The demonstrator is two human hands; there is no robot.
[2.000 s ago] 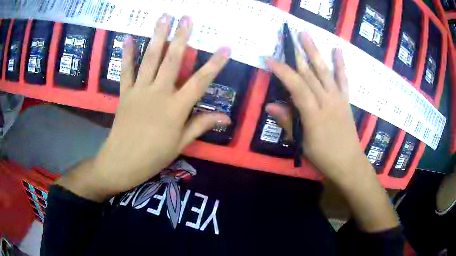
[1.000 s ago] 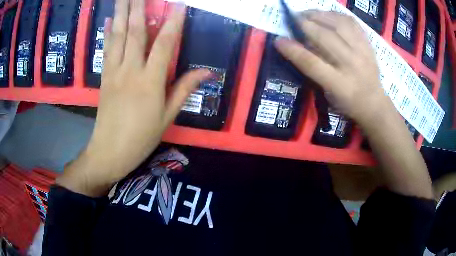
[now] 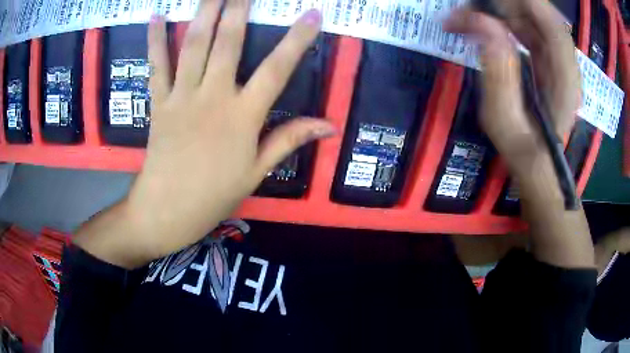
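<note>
A long white label strip (image 3: 387, 21) with printed rows lies across the red tray (image 3: 345, 83). Phones (image 3: 397, 89) lie in the tray slots, each with a white label and blue circuit area at its near end. My left hand (image 3: 200, 131) lies spread over the tray, fingertips on the strip, covering part of a phone, and grips nothing. My right hand (image 3: 532, 83) is over the right part of the strip with bent fingers, holding a thin black pen (image 3: 552, 148) that points back along the wrist. Whether its fingertips touch the strip is unclear.
Red stacked trays (image 3: 24, 276) stand at the lower left. A grey surface (image 3: 62, 193) shows below the tray's left end. Part of another person's arm (image 3: 615, 241) shows at the right edge. A green bench top (image 3: 611, 165) shows at the right.
My right hand has moved right, and the pen has swung to point down and right. The strip has shifted and lies flatter across the phones. My left hand has moved slightly right, fingers spread wider.
</note>
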